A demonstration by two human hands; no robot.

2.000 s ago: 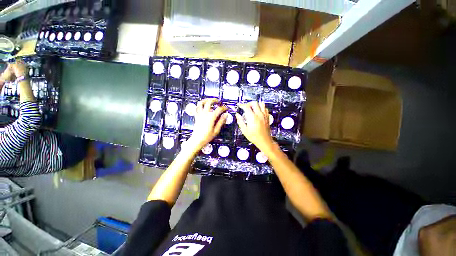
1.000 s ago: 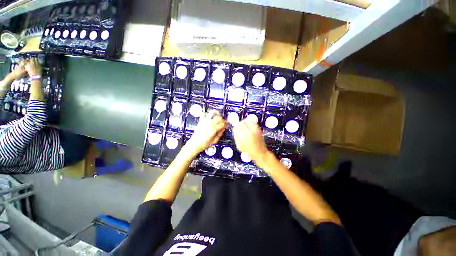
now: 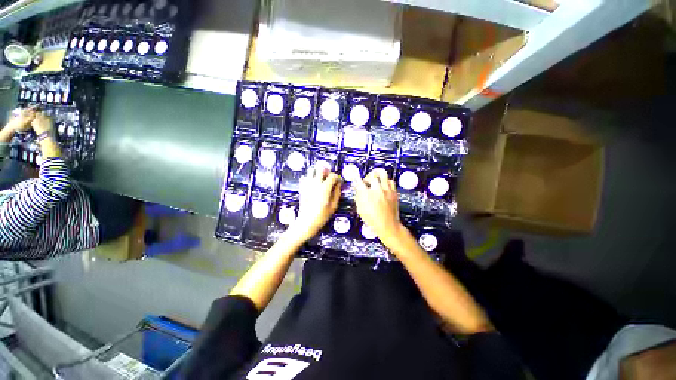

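A large black glossy blister tray (image 3: 241,122) lies in front of me with three rows of black product units, each with a round white part (image 3: 420,122) at its far end. Crinkled clear film (image 3: 430,145) glares over several units at the right. My left hand (image 3: 319,199) and my right hand (image 3: 378,202) are side by side over the middle row, fingers bent down onto neighbouring units. The fingertips hide what they touch, so I cannot tell if anything is gripped.
A green bench surface (image 3: 163,145) lies left of the tray. Stacked trays (image 3: 122,56) stand far left, near another person's hands and striped sleeve (image 3: 52,178). A clear plastic box (image 3: 333,41) is behind the tray. An open carton (image 3: 552,178) is at the right, below a metal-edged shelf (image 3: 548,56).
My right hand was more closed and blurred; its fingers now point forward onto the middle row. My left hand stays over the same row. The whole view has shifted slightly. The other person's hands have moved a little.
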